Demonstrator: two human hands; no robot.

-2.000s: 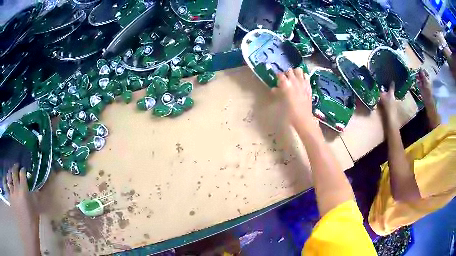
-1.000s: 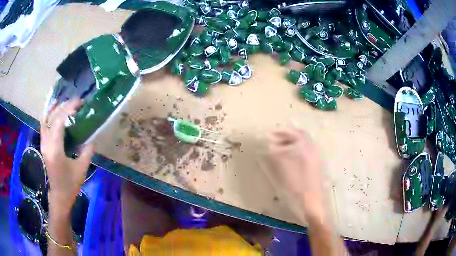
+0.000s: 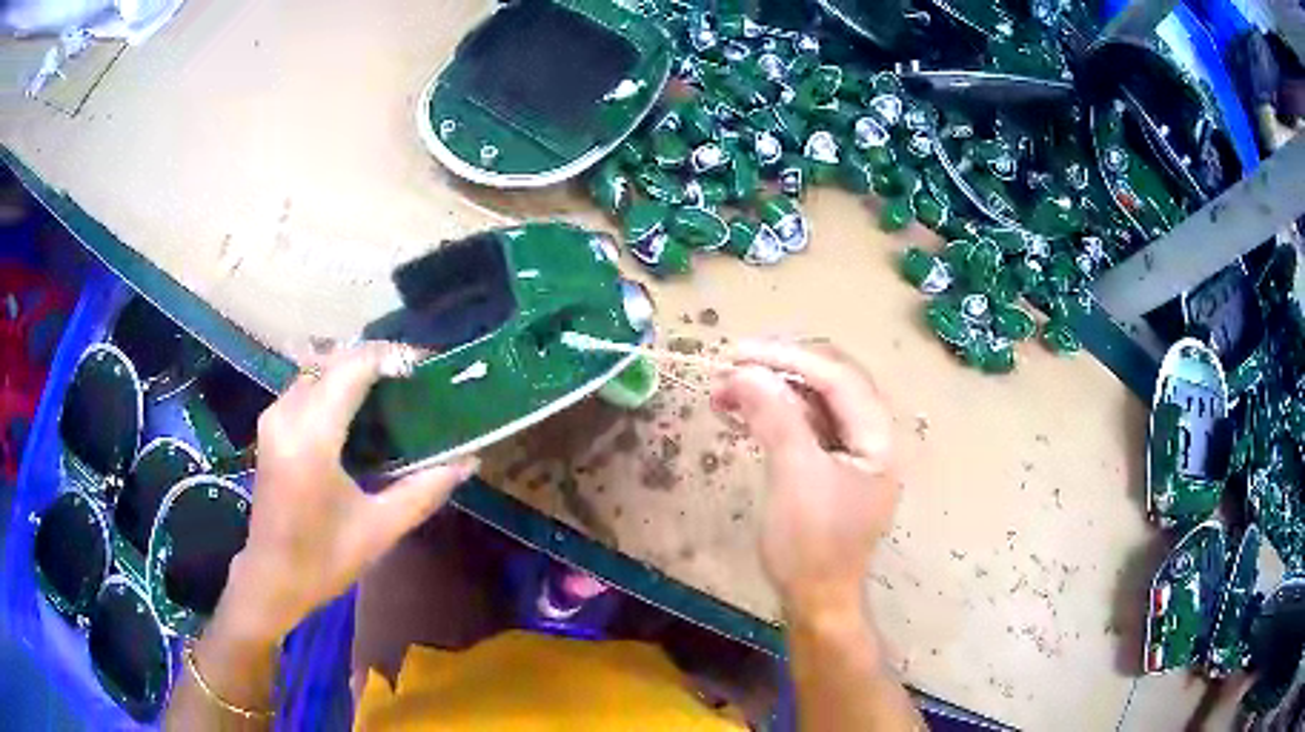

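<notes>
My left hand (image 3: 336, 479) grips one end of a glossy dark green car body shell (image 3: 551, 365), held tilted above the bench with its pale rim low and its black opening up. My right hand (image 3: 816, 465) holds a thin white applicator stick (image 3: 644, 348) like a pen. Its white tip is at the shell's far end; whether it touches cannot be told for certain. The pale green cup (image 3: 633, 383) stands partly hidden behind the shell, amid brown stains.
Another green shell (image 3: 537, 100) lies beyond. Small green parts (image 3: 773, 143) are heaped at the back, beside a grey post (image 3: 1216, 243). More shells (image 3: 1188, 443) stand at the right. A blue crate (image 3: 57, 472) of shells is at my left, below the bench edge (image 3: 573, 551).
The shell has moved right and turned, now above the bench beside the cup. My right hand has come left, bringing the stick to the shell. The view has shifted left since the oldest frame.
</notes>
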